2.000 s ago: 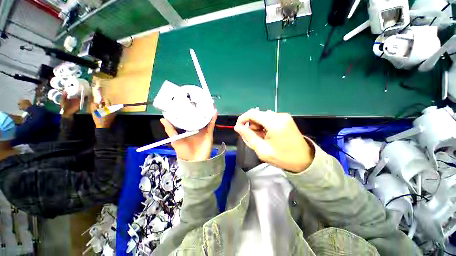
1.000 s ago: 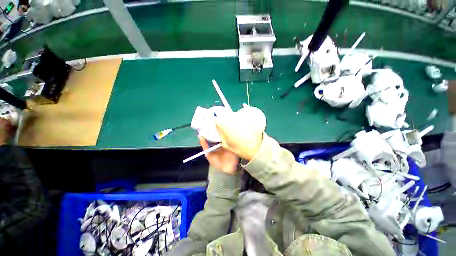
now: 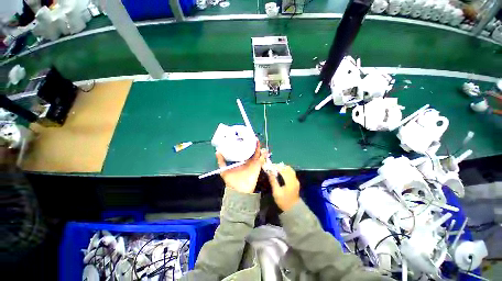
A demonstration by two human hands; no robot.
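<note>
My left hand (image 3: pixel 241 174) holds a white camera housing (image 3: pixel 235 144) from below, just over the bench's front edge. One antenna stick points up and another points down to the left. A cable with a blue and yellow connector (image 3: pixel 182 146) trails from the housing to the left over the green mat. My right hand (image 3: pixel 282 184) is right beside the housing, fingers bent around a small whitish piece (image 3: pixel 269 166) near the left fingertips. The piece is too small and blurred to name.
A grey-silver screw feeder (image 3: pixel 272 71) stands behind the housing. A black electric screwdriver (image 3: pixel 344 41) hangs at upper right by several white camera units (image 3: pixel 378 113). A brown board (image 3: pixel 102 126) with a black box is at left. Blue bins (image 3: pixel 203 235) of round parts and of housings (image 3: pixel 328 202) are below.
My right hand has moved off the housing's face to its lower right side. The housing shows more fully. The view has shifted, showing more of the far bench.
</note>
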